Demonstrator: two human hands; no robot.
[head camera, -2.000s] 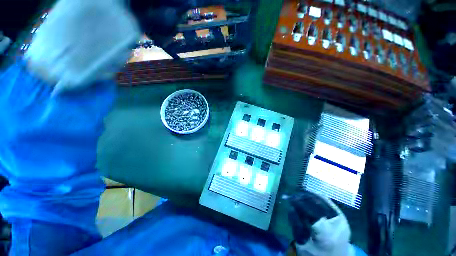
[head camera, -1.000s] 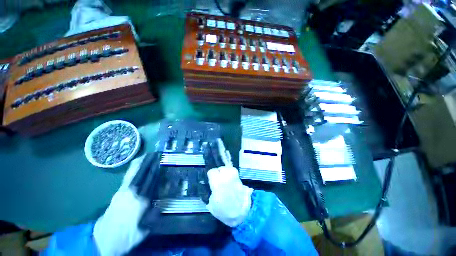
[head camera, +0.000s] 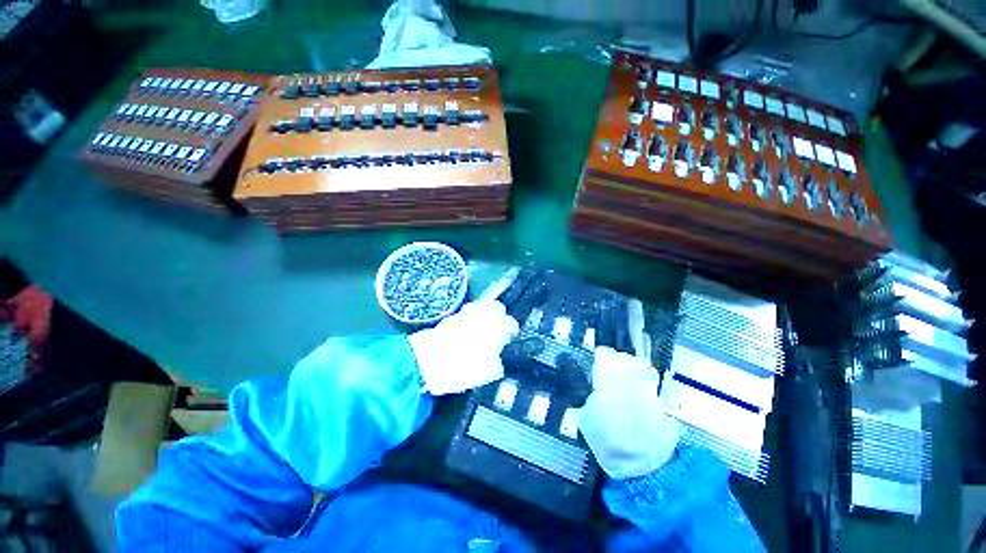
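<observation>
The dark jig plate (head camera: 492, 459) lies on the green bench in front of me, slightly angled. Finned heat sinks (head camera: 530, 445) and pale metal tabs (head camera: 537, 408) show in its openings. My left hand (head camera: 470, 346), in a white glove with black fingertips, holds its upper left side. My right hand (head camera: 625, 416), gloved alike, holds its right side. Both thumbs lie across the upper heat sink and partly hide it. A white-rimmed bowl of tiny screws (head camera: 422, 283) stands just left of the jig.
Component tray stacks stand at the left (head camera: 173, 130), the middle back (head camera: 378, 189) and the back right (head camera: 735, 162). Loose heat sinks (head camera: 719, 373) lie right of the jig, with more (head camera: 919, 324) further right. A dark screwdriver (head camera: 811, 432) lies between them. Clear plastic is behind.
Two seconds ago a light plate showed uncovered and my left arm was raised. A dark plate now shows there. Since one second ago, my hands have moved further up it, and the view has shifted left.
</observation>
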